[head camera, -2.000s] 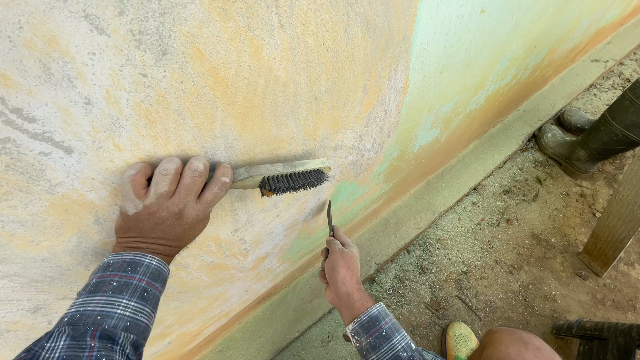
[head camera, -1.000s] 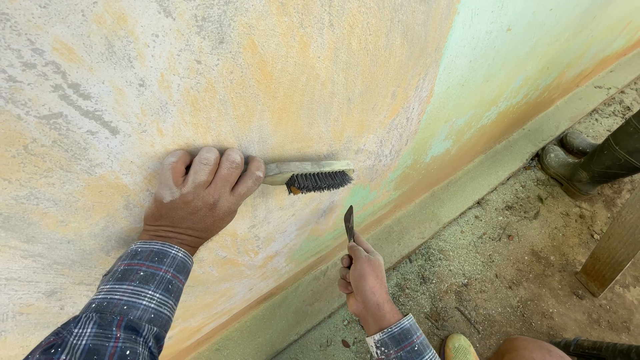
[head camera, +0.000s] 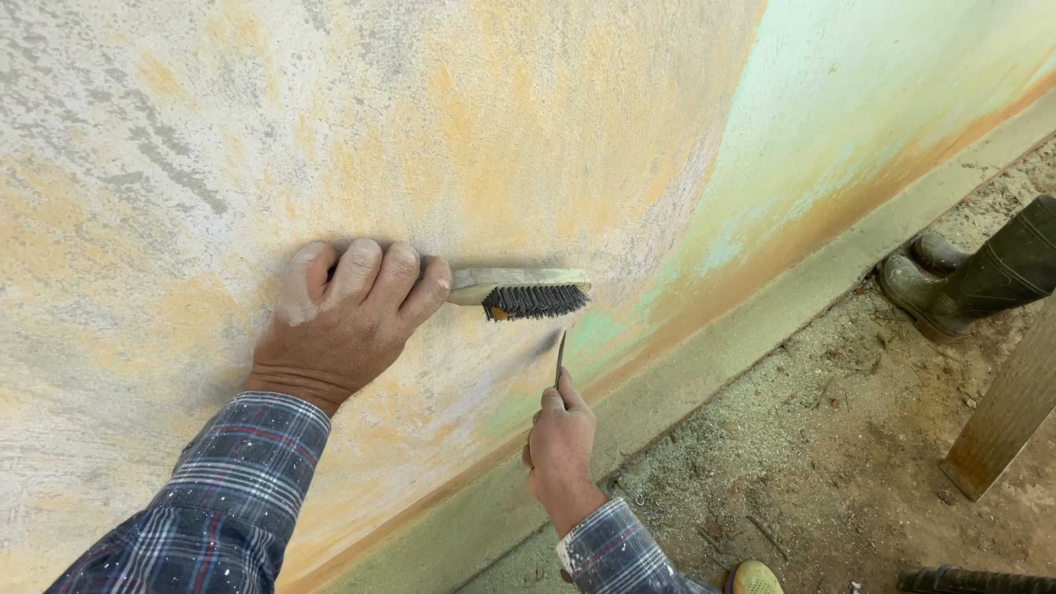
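My left hand (head camera: 351, 318), dusty at the knuckles, grips the handle of a wire brush (head camera: 536, 293) with a wooden back. Its dark bristles face down toward the foot of the wall, and an orange-brown bit sits among them. Below the brush, my right hand (head camera: 563, 441) holds a thin metal scraper (head camera: 560, 359), its narrow edge toward me and its tip close to the wall. Most of its handle is hidden in my fist. Around both hands the painted wall (head camera: 511, 165) shows worn orange, white and grey patches, with green paint to the right.
A low ledge (head camera: 742, 334) runs along the wall's foot. Beyond it lies dirt ground (head camera: 825, 462) with pale flakes. Dark rubber boots (head camera: 949, 285) on a person's feet and a wooden post (head camera: 1006, 404) stand at the right. A yellowish shoe tip (head camera: 755, 577) shows at the bottom edge.
The scraper has turned, from its broader side showing a second ago to its thin edge now. Both hands keep hold of their tools.
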